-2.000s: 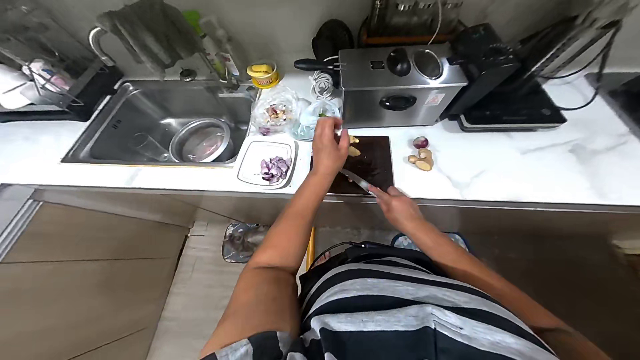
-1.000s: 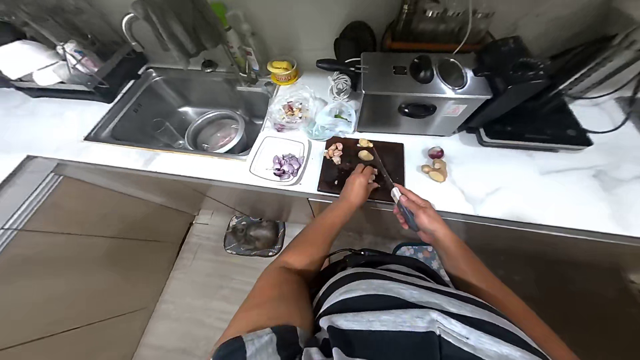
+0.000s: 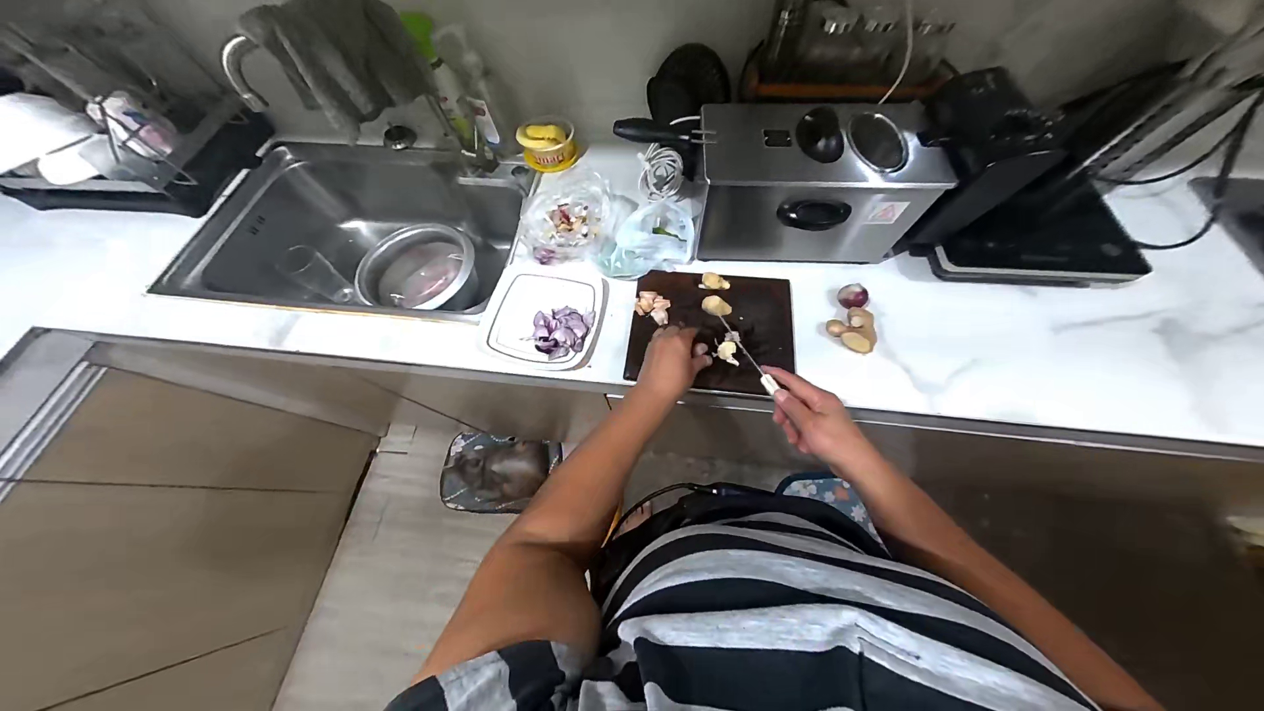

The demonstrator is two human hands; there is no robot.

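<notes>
My right hand (image 3: 812, 415) grips a knife (image 3: 755, 367) by its light handle, its blade lying over a dark cutting board (image 3: 775, 316). My left hand (image 3: 673, 357) rests at the board's lower left with nothing plainly in it; its fingertips are partly hidden. Beside the blade are pale pieces (image 3: 728, 351), perhaps ginger or garlic. Cut ginger pieces (image 3: 716, 305) lie higher on the board, and peeled cloves (image 3: 653, 305) sit at its left edge. Chopped purple onion (image 3: 561, 331) lies on a square white plate (image 3: 509, 321) left of the board.
A red onion (image 3: 852, 296) and ginger (image 3: 855, 331) lie right of the board. Behind it stand a metal appliance (image 3: 820, 217), a plastic bag (image 3: 652, 237) and a clear container with peelings (image 3: 568, 222). The sink (image 3: 326, 197) at left holds a metal pot (image 3: 415, 267). A yellow tub (image 3: 546, 145) stands behind.
My left hand, raised above the board's left side two seconds ago, is now low on the board. Since one second ago it has moved left, away from the knife.
</notes>
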